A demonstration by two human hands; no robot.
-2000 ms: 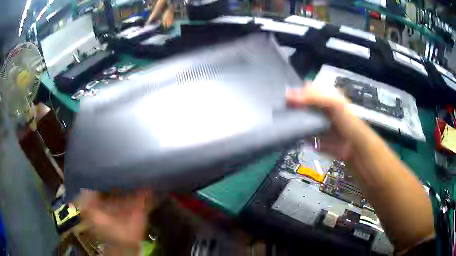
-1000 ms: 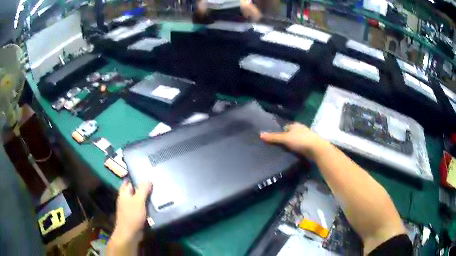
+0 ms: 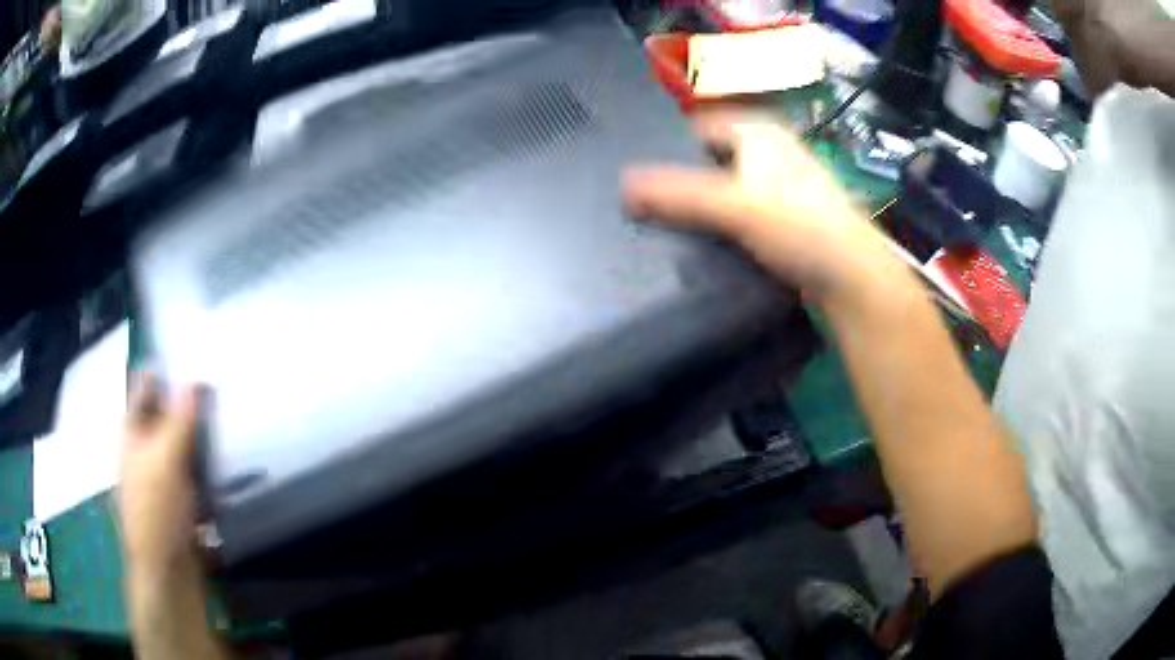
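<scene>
A closed dark grey laptop (image 3: 438,284) fills the middle of the head view, its vented underside facing up and its surface blurred and shiny. My left hand (image 3: 165,477) grips its left edge near the lower left corner. My right hand (image 3: 760,200) holds its right end, thumb on top and the other fingers hidden behind or beneath. The laptop is held above the bench, tilted. Part of an opened laptop base (image 3: 741,451) shows below its right end, mostly hidden.
Dark laptops with pale labels (image 3: 142,165) lie at the upper left. At the right are a red bin with a yellow note (image 3: 760,61), a white tub (image 3: 1028,165), a dark blue bin (image 3: 947,194) and a red item (image 3: 982,294). A person's pale grey garment (image 3: 1095,374) is at the right edge.
The view has swung to the right, bringing in the bins and the pale garment. Both hands still hold the laptop, which now looks larger and nearer.
</scene>
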